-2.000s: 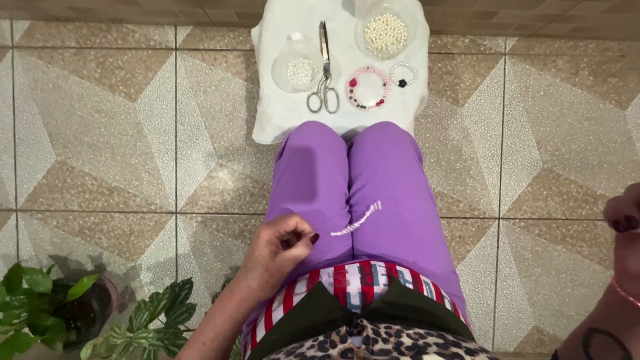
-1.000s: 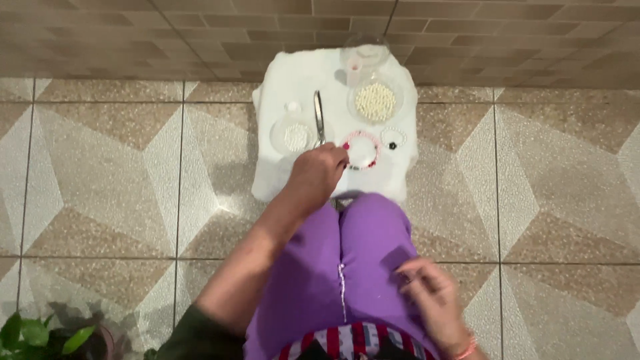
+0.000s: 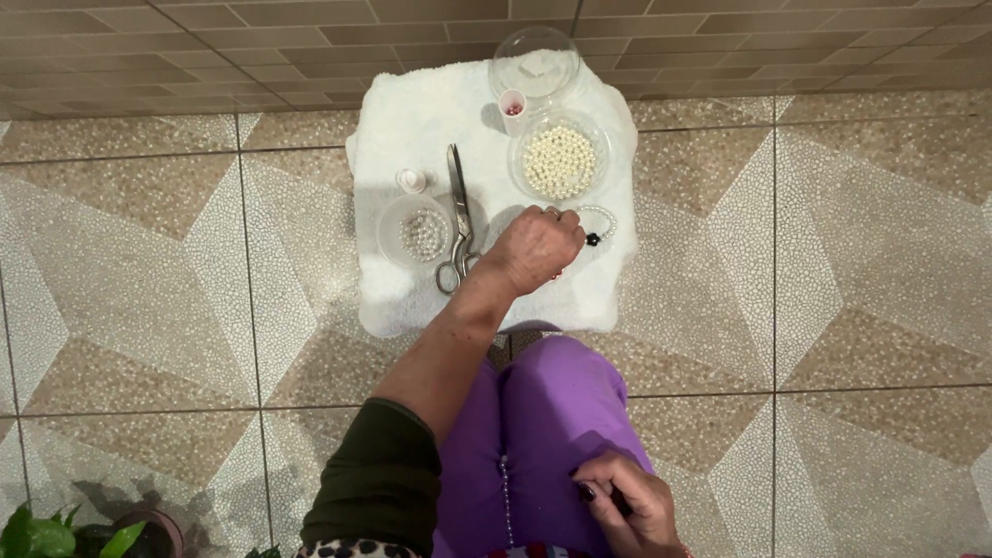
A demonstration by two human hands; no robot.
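My left hand (image 3: 535, 252) reaches over the white towel (image 3: 418, 116), at the pearl bracelet with a black flower bead (image 3: 594, 239). Its fingertips are hidden, so a hold cannot be told. Beneath it a red bead (image 3: 556, 274) peeks out. Scissors (image 3: 460, 209) lie just left of the hand. A tub of white beads (image 3: 424, 234) sits farther left, and a bowl of cream pearl beads (image 3: 559, 163) stands beyond the fingers. My right hand (image 3: 632, 496) rests over the right thigh, fingers curled; whether it holds the thread is unclear. A strand of small pearl beads (image 3: 507, 500) lies between the thighs.
A clear round lid or dish (image 3: 536, 66) is at the towel's far edge, beside a small pink cup with red beads (image 3: 512, 108). A small white cap (image 3: 411, 180) lies near the tub. A brick-patterned wall (image 3: 310, 39) stands behind; a potted plant (image 3: 70, 535) is at lower left.
My left hand has gone from the lap to the towel, then slightly right to the pearl bracelet. My right hand has come in from the far right to the thigh. The beaded strand now lies in the lap.
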